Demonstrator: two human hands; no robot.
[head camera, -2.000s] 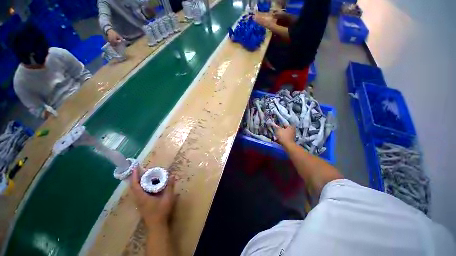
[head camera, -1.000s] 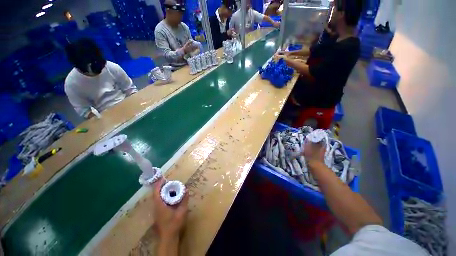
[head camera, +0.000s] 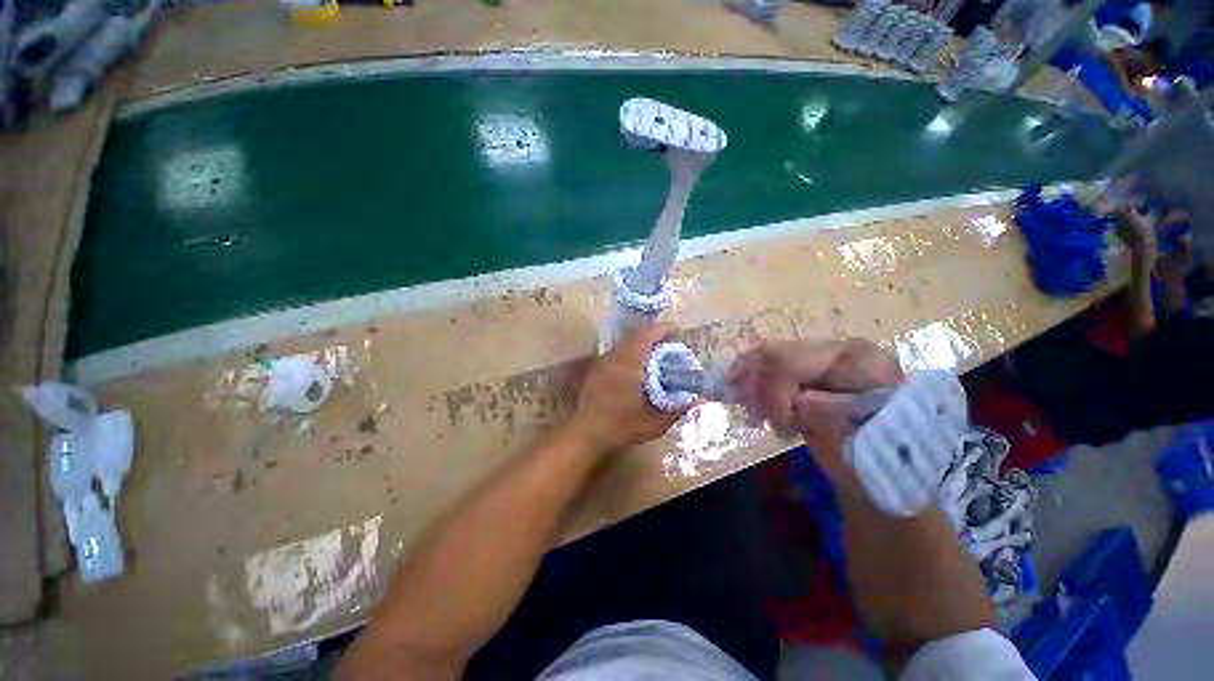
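My left hand (head camera: 620, 397) is closed around a joint housing with a white toothed rim (head camera: 674, 375) and a dark hole. A bracket arm (head camera: 671, 213) stands out of the housing's far side, its oval foot up over the green belt. My right hand (head camera: 828, 386) grips a second bracket arm, whose oval foot (head camera: 911, 443) faces me. The narrow end of this arm is at the housing's open mouth; how far in it sits cannot be told.
A small white round piece (head camera: 298, 385) and a white lobed piece (head camera: 93, 475) lie on the near bench (head camera: 439, 466). The green belt (head camera: 386, 200) runs behind. A bin of loose arms (head camera: 989, 512) is at lower right, a blue bundle (head camera: 1061, 242) at right.
My right hand has come from the bin with a bracket arm and brought it to the housing in my left hand. The view has turned left and down.
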